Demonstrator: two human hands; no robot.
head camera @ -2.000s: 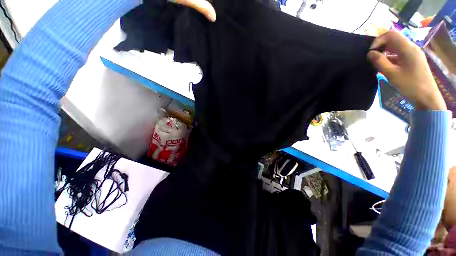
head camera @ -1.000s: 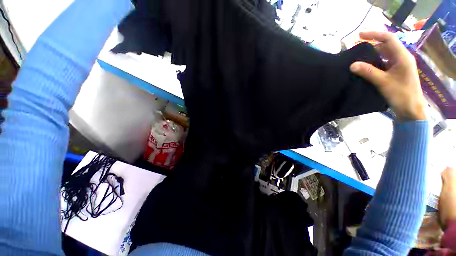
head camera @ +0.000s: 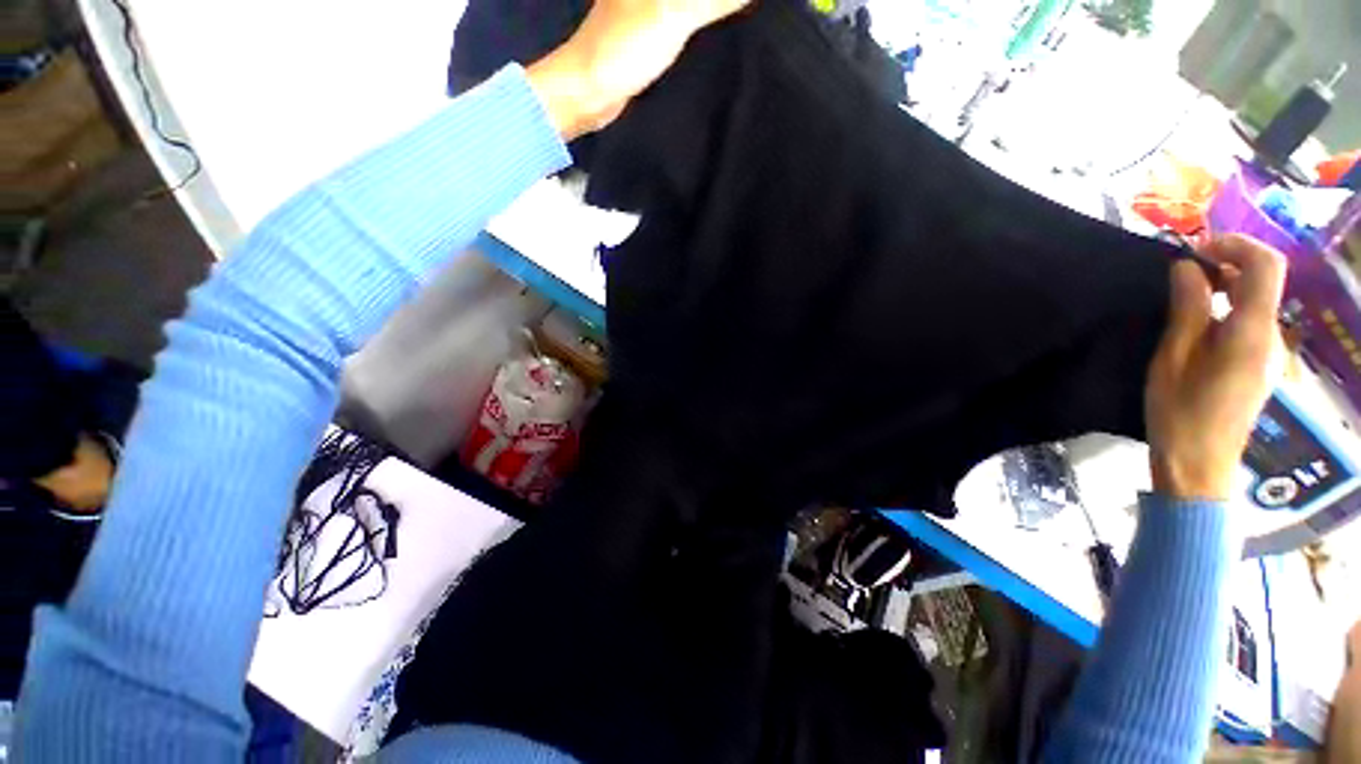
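A large black garment (head camera: 881, 284) is stretched between both hands above the table edge and hangs down over the lap. My left hand (head camera: 634, 60) is at the top of the view and holds its upper edge; the fingertips are cut off or hidden by the frame's edge. My right hand (head camera: 1212, 358) pinches the garment's upper right corner between thumb and fingers. The cloth hides most of the table behind it.
White table with a blue edge (head camera: 993, 575). Dark screwdriver (head camera: 1102, 567) and clear packet (head camera: 1037, 485) lie right. Black cords (head camera: 336, 545) lie on a white surface lower left. Red-white bag (head camera: 523, 426) sits below the table. Another person's hand (head camera: 78, 475) shows far left.
My left hand has come into view at the top. My right hand has moved lower and changed from an open-fingered hold to a pinch. The garment's top edge is now pulled straight. The view has shifted.
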